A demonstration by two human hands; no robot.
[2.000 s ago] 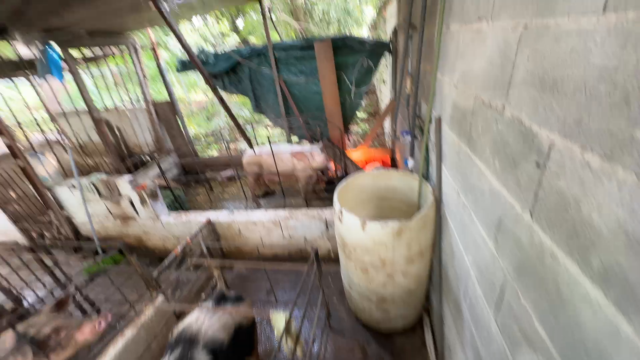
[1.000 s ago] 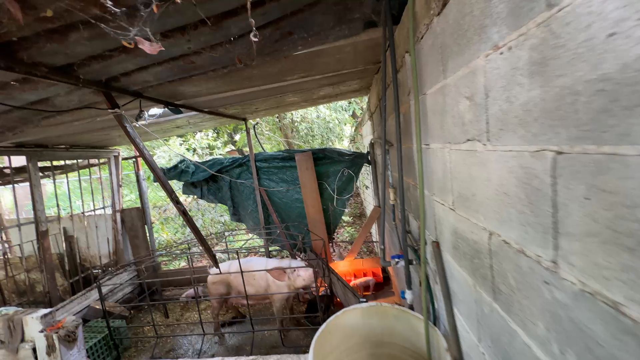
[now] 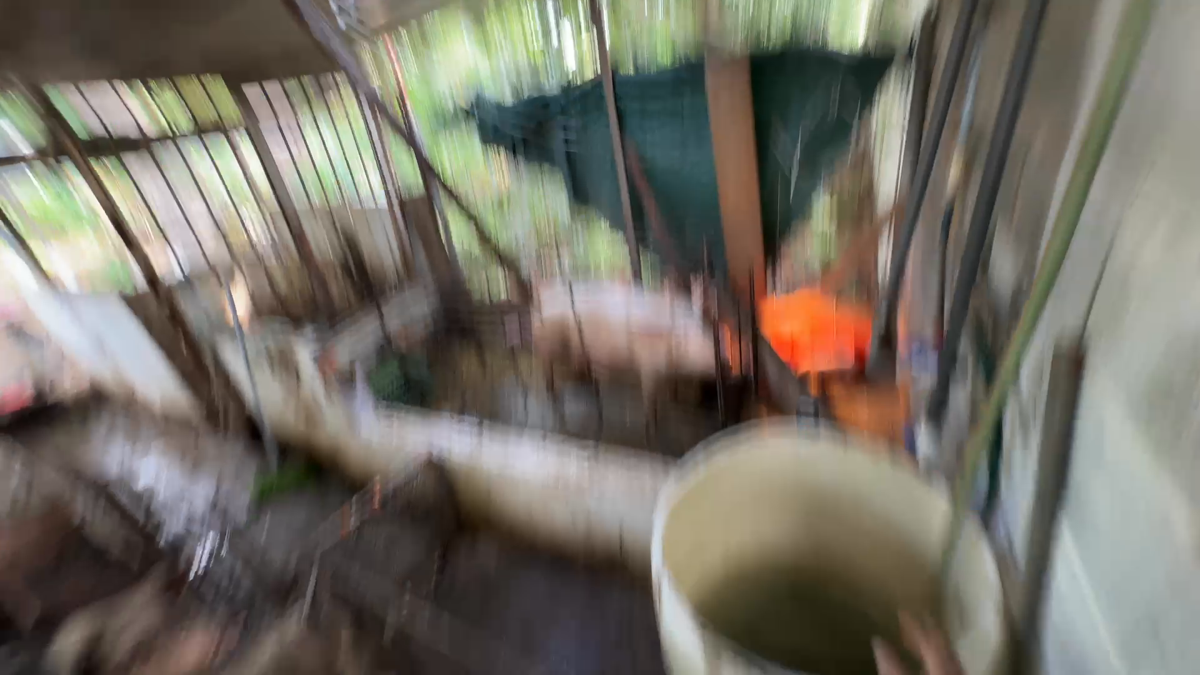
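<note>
Motion blurs the whole head view. At the bottom edge, right of centre, the fingers of one hand, apparently my right hand (image 3: 919, 647), show over the mouth of a large pale plastic barrel (image 3: 680, 600). Only the fingertips are in view; whether they hold or touch anything cannot be told. Dark, murky contents lie low inside the barrel (image 3: 797, 609). My left hand is out of view. A pale pig (image 3: 623, 328) stands in the pen beyond a low wall, left of the barrel.
The low wall (image 3: 525, 469) runs left from the barrel. A block wall (image 3: 1134, 422) rises at the right, with pipes (image 3: 994, 187) and a green pole (image 3: 1059, 244) along it. Behind hang a green tarp (image 3: 656, 141) and a wooden board (image 3: 736, 178), near an orange object (image 3: 816, 328). Metal bars (image 3: 187, 187) stand left.
Fingers have appeared at the barrel's mouth, where none showed before. The view has tilted down since one second ago and the barrel spans more of it.
</note>
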